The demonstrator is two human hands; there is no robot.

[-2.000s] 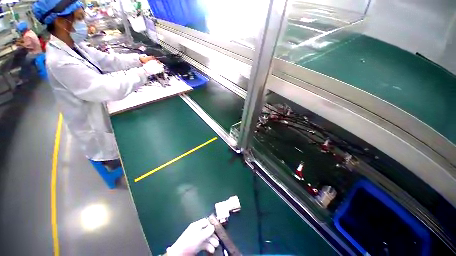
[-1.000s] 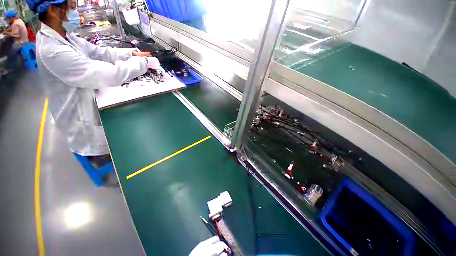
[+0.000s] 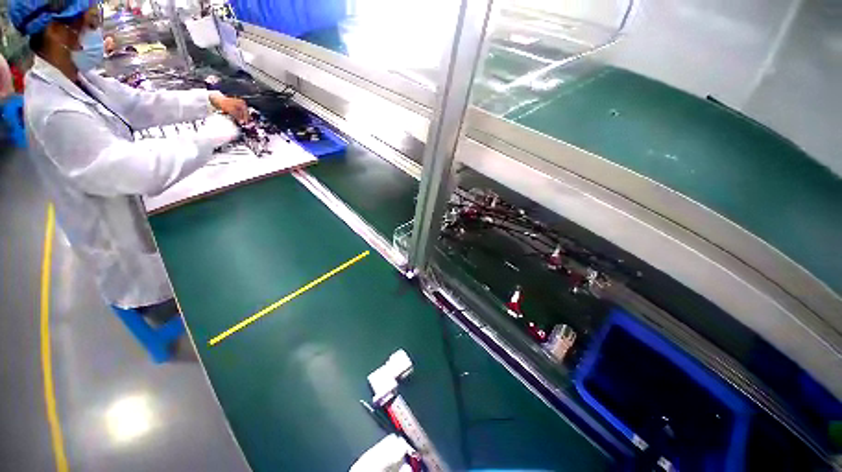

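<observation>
A white block-like connector (image 3: 390,371) lies over the green bench top near the bottom centre. Thin dark and red wires (image 3: 394,417) run from it toward the wearer, beside a steel ruler (image 3: 415,431) with markings. My left hand (image 3: 383,455), in a white glove, is at the bottom edge, against the wires and the ruler's left side. It is partly cut off, and its grip is not clear. My right hand is out of the picture.
A metal rail (image 3: 517,350) and upright post (image 3: 441,138) border the bench's right side. Behind them are tangled harnesses (image 3: 517,221) and a blue bin (image 3: 591,364). A person in a white coat (image 3: 120,157) works at a white board (image 3: 231,175), upper left.
The view has shifted, so the bench scene sits further left. My left hand has moved down along the ruler toward the wearer. The connector stays at about the same place on the bench.
</observation>
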